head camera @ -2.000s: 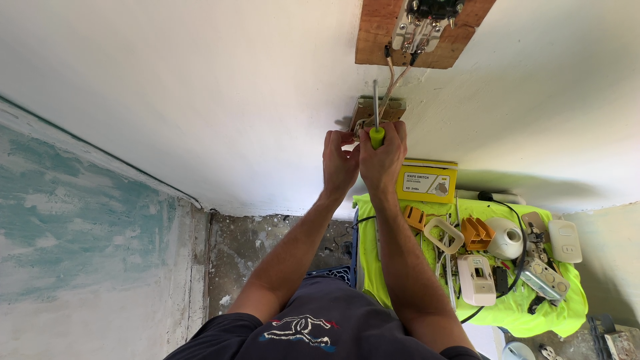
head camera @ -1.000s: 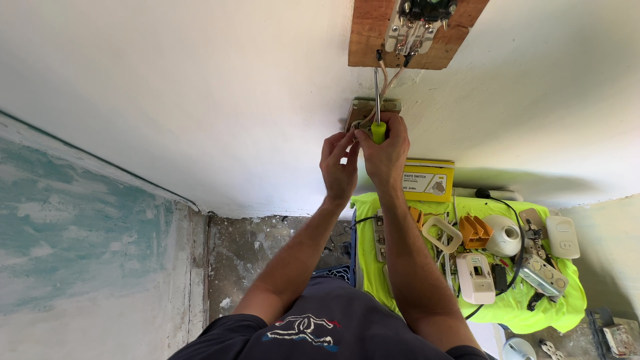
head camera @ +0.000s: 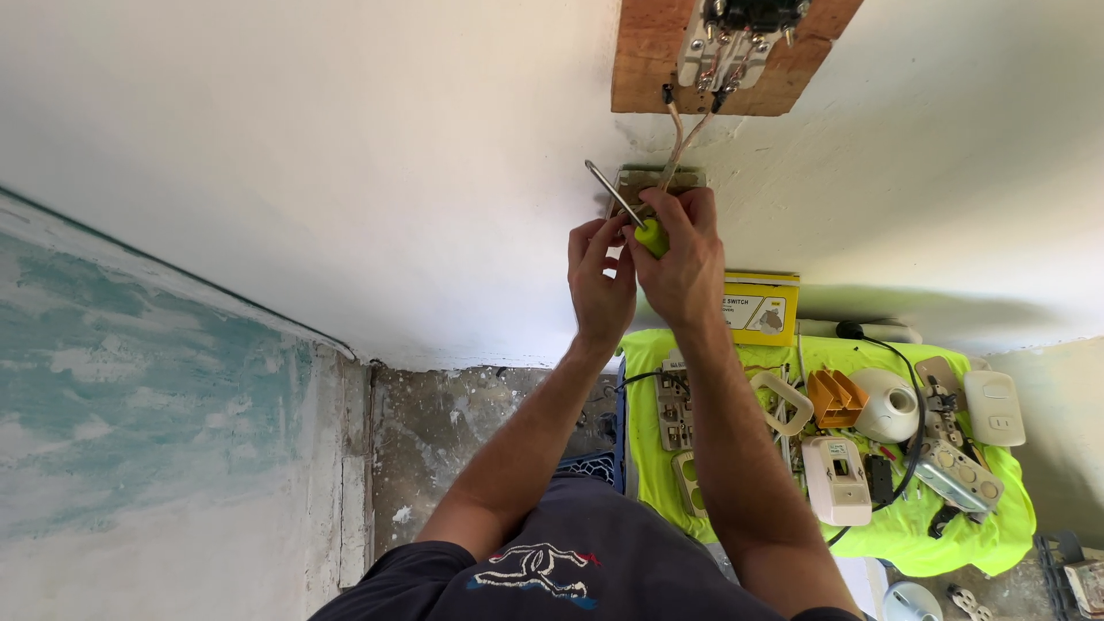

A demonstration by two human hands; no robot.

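Note:
My right hand [head camera: 686, 254] holds a screwdriver [head camera: 649, 235] by its yellow-green handle, the shaft slanting up and left, clear of the wires. Its fingertips are at the lower end of the pale wires [head camera: 677, 148], in front of a small wooden block [head camera: 640, 179] on the wall. Close beside it, my left hand [head camera: 601, 276] has thumb and fingers pinched together at the block's lower edge; what lies between them is hidden. The wires run up to a wooden board [head camera: 642, 60] that carries a knife switch [head camera: 742, 52] with a black part and metal terminals.
A bright yellow-green cloth [head camera: 931, 552] at the lower right bears an orange plastic part [head camera: 835, 398], a white round fitting [head camera: 887, 405], a metal box [head camera: 959, 474], a white cover [head camera: 994, 407] and a black cable. A yellow box [head camera: 776, 310] stands against the wall.
The screwdriver's shaft, which pointed nearly straight up over the wires, has swung to slant up and left. Both hands remain at the small block.

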